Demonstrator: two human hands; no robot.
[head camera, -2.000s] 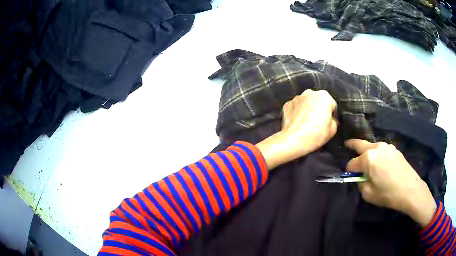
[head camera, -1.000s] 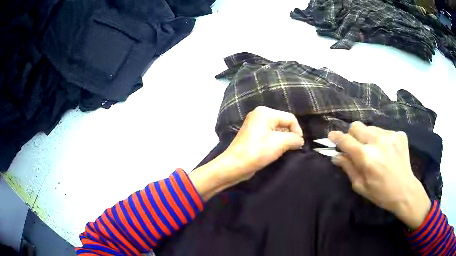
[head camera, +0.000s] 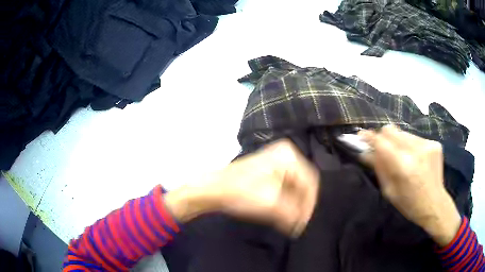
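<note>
The plaid garment (head camera: 314, 101) lies bunched on the table, its dark lining (head camera: 340, 212) spread towards me. My right hand (head camera: 412, 178) is closed around the thread snips (head camera: 355, 142); their silver blades point left at the edge where plaid and lining meet. The snips' grips are hidden in the hand. My left hand (head camera: 271, 186) is strongly blurred over the lining, left of the snips, with its fingers curled. Whether it holds anything cannot be seen. A dark band (head camera: 458, 162) lies at the garment's right side, partly behind my right hand.
Navy garments (head camera: 114, 48) are heaped at the upper left. Another plaid pile (head camera: 396, 26) lies at the far upper right. The white table (head camera: 191, 101) shows between them, with a yellow-green marked edge (head camera: 21, 190) at the lower left.
My left hand has left the plaid and lining edge and moved down and left, now blurred. My right hand brought the snips up to that edge and stays near it.
</note>
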